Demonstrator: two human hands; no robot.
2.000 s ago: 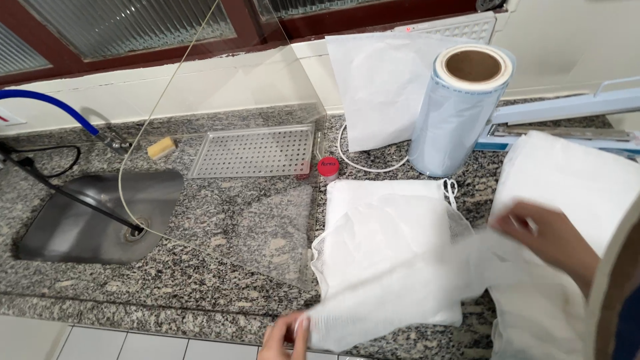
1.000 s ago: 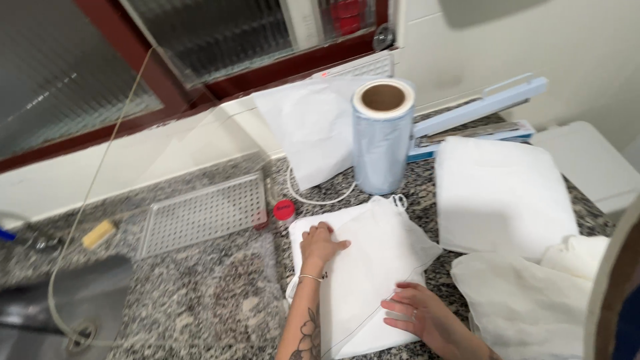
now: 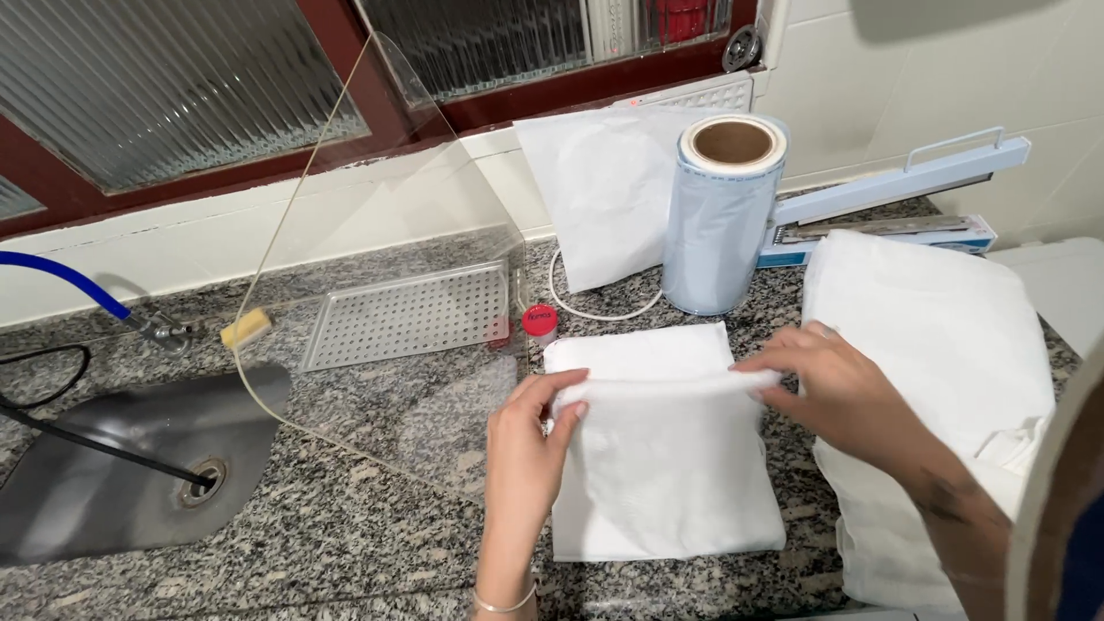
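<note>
A folded white cloth lies on the granite countertop in front of me, its upper edge raised and folded over. My left hand pinches that fold at its left end between thumb and fingers. At the right end of the same fold, my right hand grips it between thumb and fingers. Behind the fold a flat white part shows, perhaps more of the stack. To the right lies a larger pile of folded white cloth, with thinner, crumpled white cloth below it.
An upright roll of bluish clear film stands behind, beside a pale blue impulse sealer and a white sheet. Left are a red-lidded jar, a perforated metal tray, a clear curved panel, a yellow sponge and a steel sink.
One second ago my left hand lay flat on the cloth and my right hand was near its lower right edge. Now both hands hold a raised fold across it.
</note>
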